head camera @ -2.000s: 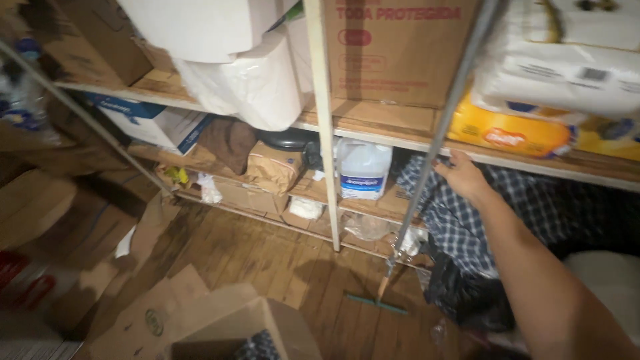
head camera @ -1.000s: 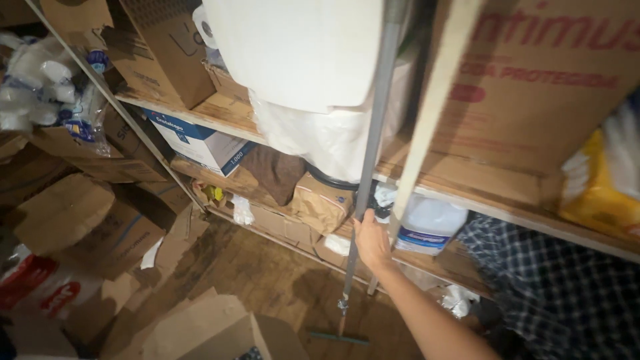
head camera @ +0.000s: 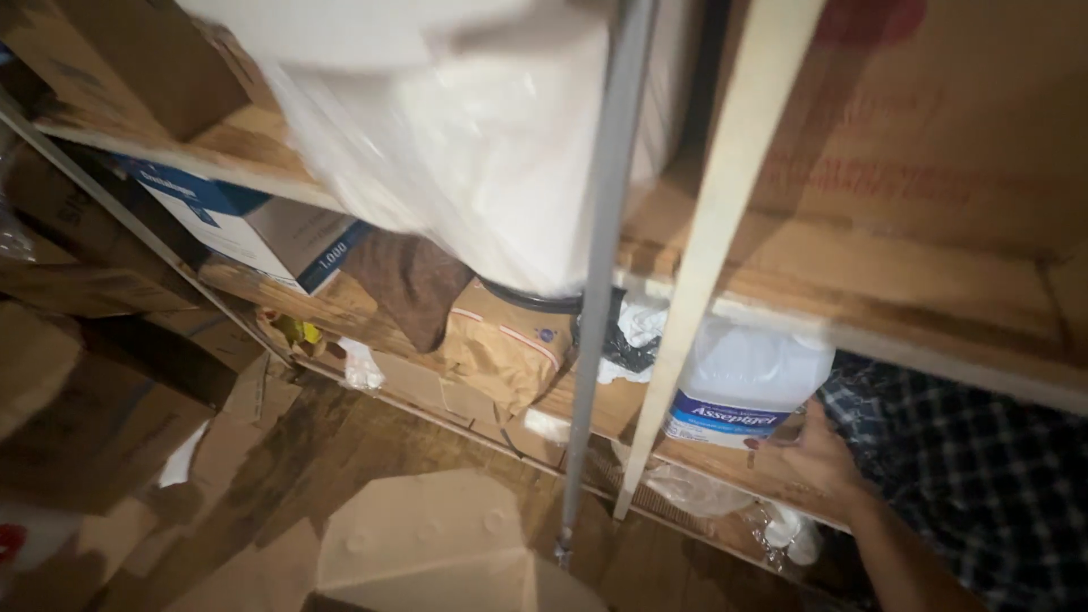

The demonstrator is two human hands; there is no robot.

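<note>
My right hand is at the lower right corner of a translucent plastic jug with a blue and white label. Whether its fingers grip the jug is blurred. The jug stands on the lower wooden shelf, right of a cream upright post. A grey pole leans upright to the left of the post, with no hand on it. Behind my right wrist lies a dark checked cloth. My left hand is out of the frame.
Left along the lower shelf are a crumpled brown paper bag, a brown cloth and a blue and white box. Large white wrapped rolls overhang from above. An opened cardboard box is on the wooden floor.
My right hand has let go of the grey pole, which it held one second ago, and has moved right to the plastic jug. The view has shifted closer to the shelves.
</note>
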